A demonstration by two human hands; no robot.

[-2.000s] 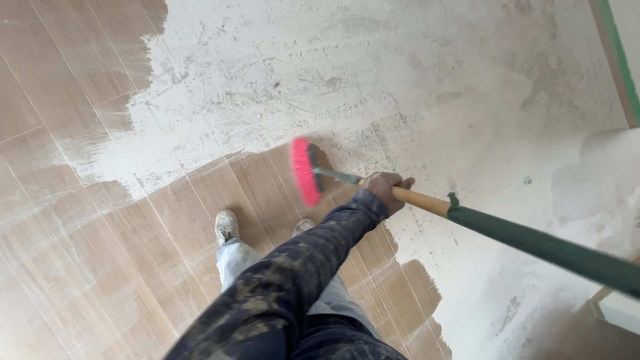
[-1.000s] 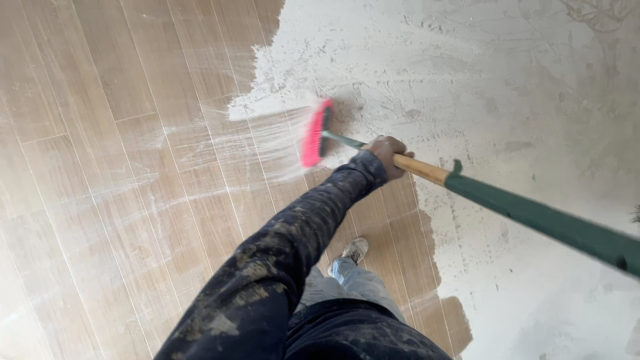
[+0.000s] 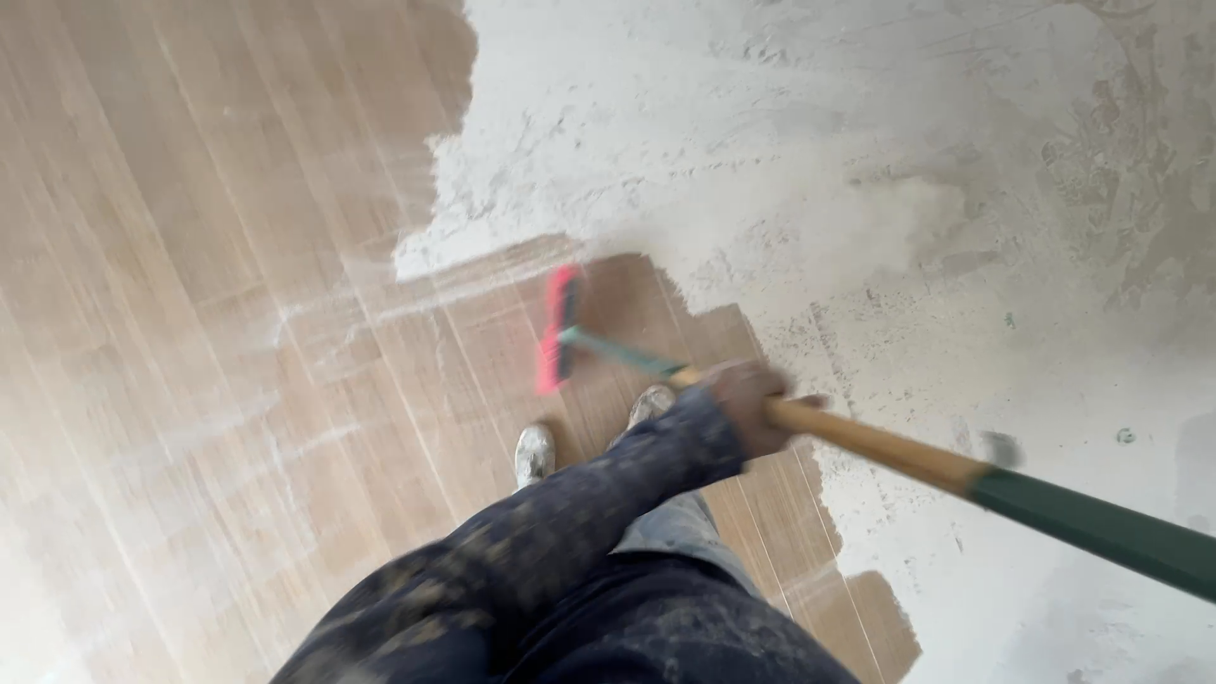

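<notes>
My left hand [image 3: 755, 408] is shut around the wooden part of a long broom handle [image 3: 879, 446], whose upper length is dark green. A green neck joins the handle to a broom head with pink-red bristles [image 3: 558, 328], blurred, on the wood-look plank floor [image 3: 237, 361] just beyond my shoes. Whitish dust streaks mark the planks left of the bristles. A ragged-edged, pale grey-white surface [image 3: 760, 161] borders the planks beyond the broom head and to its right. The far end of the handle leaves the view at the right edge. My right hand is not in view.
My left shoe [image 3: 536, 454] and right shoe [image 3: 651, 404], both whitened, stand on the planks close to the broom head. Darker, patchy grey areas [image 3: 1140, 190] show in the pale surface at the upper right.
The broom head has moved off the edge of the pale surface onto the planks nearer my feet. Two shoes now show where one did a second ago. My left hand has kept its hold.
</notes>
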